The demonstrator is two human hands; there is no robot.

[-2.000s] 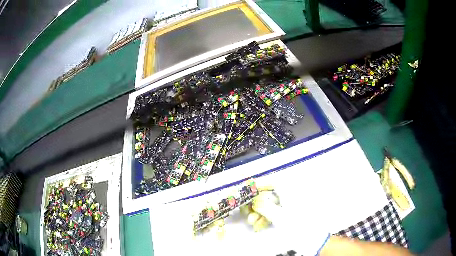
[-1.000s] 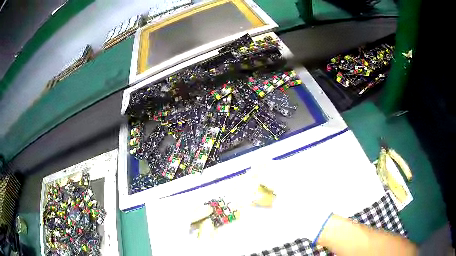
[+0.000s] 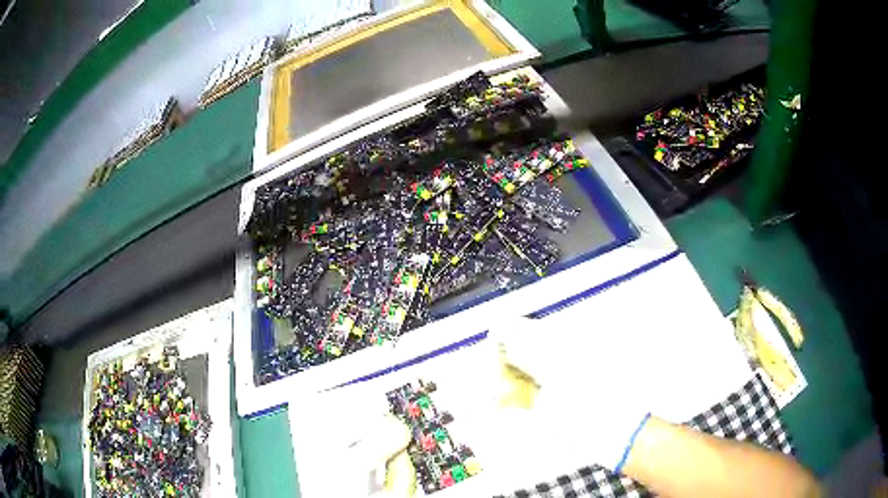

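Note:
A PCB panel strip (image 3: pixel 434 438) with red and green blocks lies over the white work sheet (image 3: pixel 594 365), running from upper left to lower right. My left hand (image 3: pixel 394 455), in a white glove with yellowish fingers, holds the strip's left edge; most of the glove blends into the sheet. My right hand (image 3: pixel 516 377) is right of the strip, apart from it. Only its yellowish fingers show clearly, so its grip is unclear. A bare right forearm with a blue band at the wrist enters from the lower right.
A large framed tray (image 3: pixel 647 216) heaped with strips lies beyond the sheet. A smaller framed tray (image 3: pixel 222 389) of boards is at left. An empty screen frame (image 3: pixel 276 102) lies behind. Yellow-handled pliers or cutters (image 3: pixel 764 340), a checked cloth (image 3: pixel 750 416) and a black tray (image 3: pixel 647 175) are at right.
The strip was diagonal between both hands, then looked short and bunched. Now it appears longer and steeper in view, at my left hand. My right hand has moved away from it.

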